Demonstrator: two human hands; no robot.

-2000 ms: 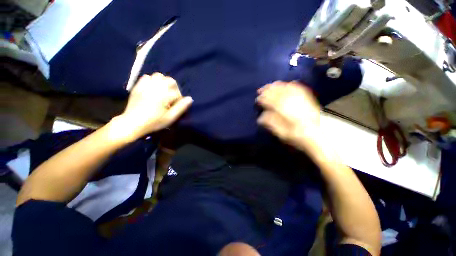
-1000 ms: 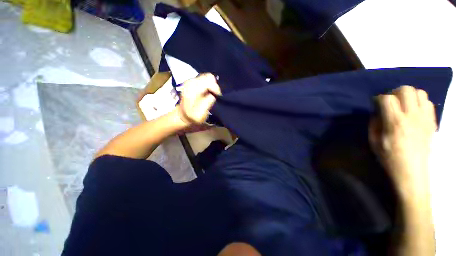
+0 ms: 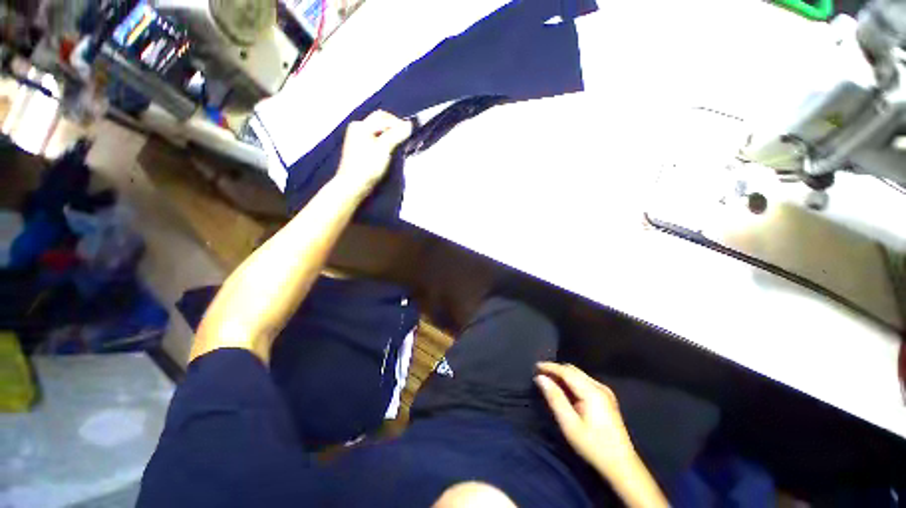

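Note:
Navy cut panels (image 3: 477, 62) lie on the white table (image 3: 527, 189), reaching from its left front edge toward the back. My left hand (image 3: 375, 146) is closed on the near left part of the navy panels, beside a dark curved edge. My right hand (image 3: 581, 402) is low over my lap, empty, with its fingers apart. A navy bundle with a white strip (image 3: 343, 362) hangs low at the left beside my lap.
The sewing machine head (image 3: 834, 134) stands at the right over its metal bed (image 3: 795, 243). A second machine (image 3: 243, 45) and a printed box (image 3: 149, 40) are at the far left. A green rim (image 3: 803, 8) shows at the back. Cloth heaps (image 3: 75, 258) lie on the left floor.
The navy cloth that both hands held is off the table front and now hangs low at the left. My left hand has moved onto the table panels; my right hand has let go and dropped toward my lap.

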